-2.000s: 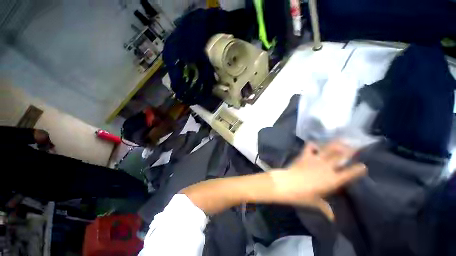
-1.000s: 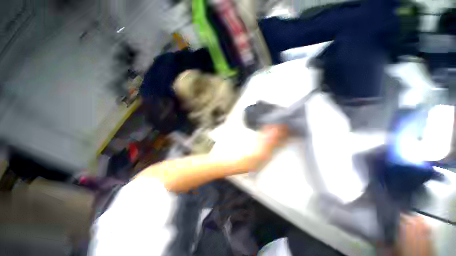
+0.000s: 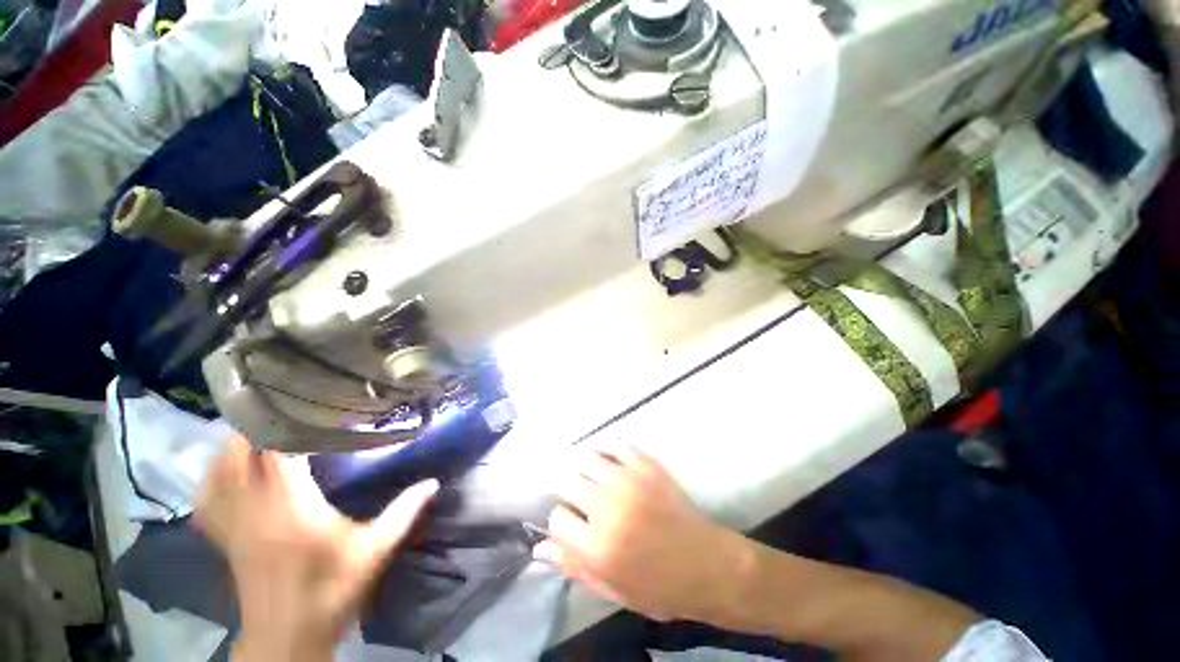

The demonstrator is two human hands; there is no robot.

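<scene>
Dark grey and navy garment fabric [image 3: 434,569] lies under and in front of the needle area of a cream sewing machine [image 3: 557,168]. My left hand [image 3: 291,537] rests on its left part, fingers spread and thumb towards the needle. My right hand [image 3: 647,537] is at its right edge, fingers curled and fingertips pinching cloth; a tiny pale thing shows there, too small to name. A small whitish piece [image 3: 498,414] lies on navy cloth by the presser foot, under lamp glare. The needle tip is hidden.
Large dark shears [image 3: 278,252] lie on the machine head's left end. Small black-looped scissors [image 3: 696,265] lie on the bed behind. A paper note [image 3: 699,194] and white strip are on the head. Yellow-green patterned tape [image 3: 867,343] wraps the base. Heaped clothing surrounds the machine.
The view has swung from the table's left side to the machine. My left hand, earlier reaching over fabric, is now beside the needle area, and my right hand is at the fabric's edge.
</scene>
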